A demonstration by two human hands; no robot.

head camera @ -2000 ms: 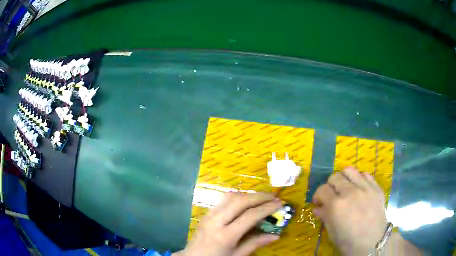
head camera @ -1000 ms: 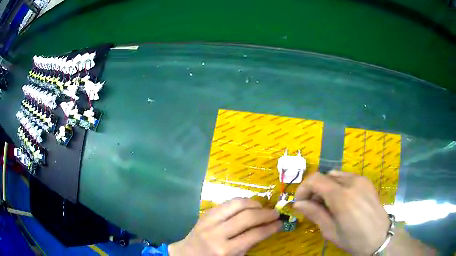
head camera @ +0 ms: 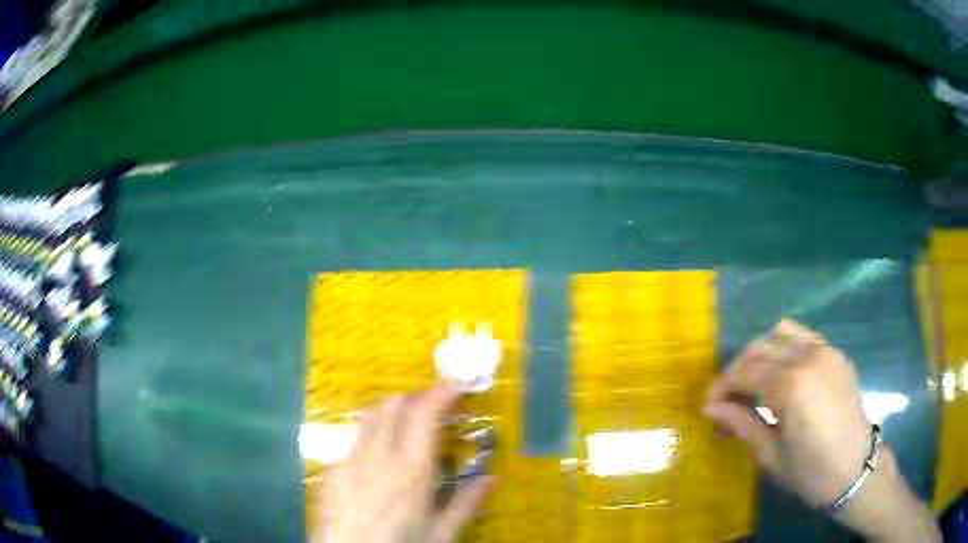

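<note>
The frame is blurred. My left hand (head camera: 398,467) holds a small dark circuit board (head camera: 472,451) between thumb and fingers, over the left yellow tape sheet (head camera: 372,334). A white plug head (head camera: 468,356), prongs pointing away from me, lies on that sheet just beyond the board. My right hand (head camera: 791,408) is at the right edge of the right yellow tape sheet (head camera: 642,355), its thumb and fingertips close together. Whether a tape piece is between them cannot be told.
Rows and a heap of board-and-plug assemblies (head camera: 53,286) stand on a black mat (head camera: 66,424) at the left. A green conveyor belt (head camera: 478,74) runs beyond the dark green bench mat (head camera: 212,318). Another yellow sheet (head camera: 950,318) shows at the far right edge.
The view has turned to the right. My right hand has left the board and moved right to the right sheet's edge. My left hand stays at the board.
</note>
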